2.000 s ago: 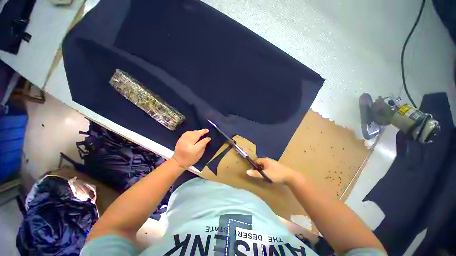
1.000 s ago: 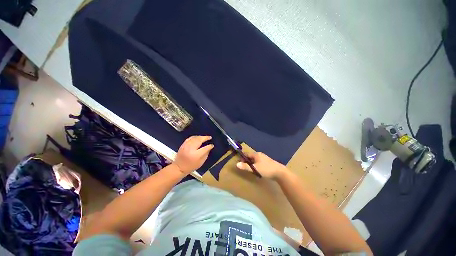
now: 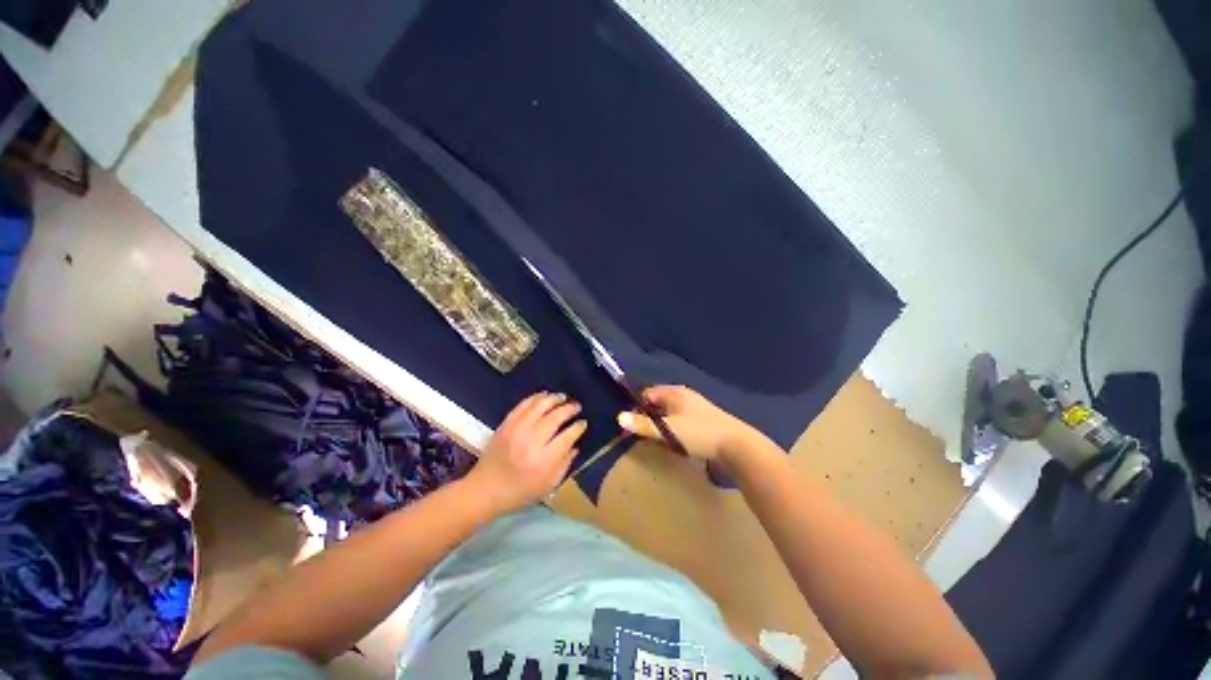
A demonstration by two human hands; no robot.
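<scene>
The cut panel point(image 3: 598, 173), large navy-black cloth, lies flat in front of me. The pattern weight point(image 3: 438, 270), a mottled shiny bar, rests on it left of the shears. My right hand point(image 3: 684, 425) holds the fabric shears point(image 3: 584, 330) by the dark handles, with the long blades pointing up and left over the cloth. Whether the blades are apart is hard to tell. My left hand point(image 3: 534, 449) lies on the cloth near the table edge, left of the handles, fingers bent and pressing on it. A small dark cloth point point(image 3: 595, 476) lies between my hands.
Brown paper point(image 3: 863, 465) lies under the panel at right. The small motor cutter point(image 3: 1062, 425) with a black cord stands on the table at right, beside more dark cloth point(image 3: 1102, 571). Heaped dark offcuts point(image 3: 292, 412) and an open sack point(image 3: 80, 531) are on the floor at left.
The shears have moved a little further up along the cloth, with my right hand behind them. The view has shifted and turned slightly. My left hand is still by the table edge.
</scene>
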